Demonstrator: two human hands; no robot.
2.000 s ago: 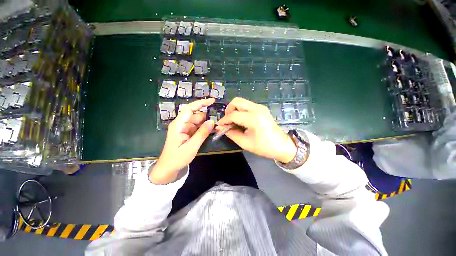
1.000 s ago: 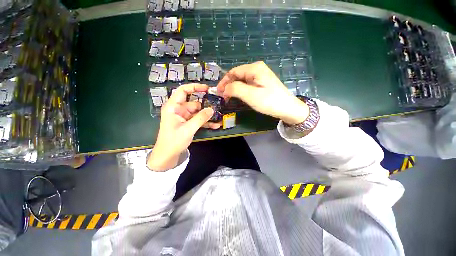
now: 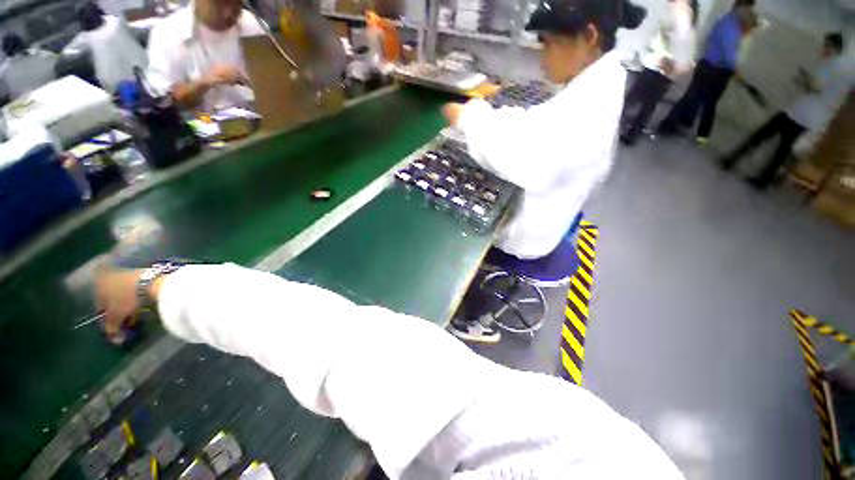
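My right hand (image 3: 117,292) is stretched out over the green conveyor belt at the left, blurred, with its fingers closed around thin metal tweezers (image 3: 89,319). A small dark unit (image 3: 126,334) is at its fingertips; I cannot tell if it is gripped or rests on the belt. Silver-grey square parts with yellow edges (image 3: 222,452) lie in a clear tray at the bottom left. My left hand is not in view.
A pale metal rail (image 3: 309,228) runs beside the belt. Another dark unit (image 3: 322,194) lies on the belt. A tray of dark units (image 3: 452,184) sits beside a seated person in white (image 3: 553,141). Another person (image 3: 197,56) sits across the belt.
The view has swung up and to the right. My right hand has moved away from the left hand, out over the belt. The left hand has left the picture.
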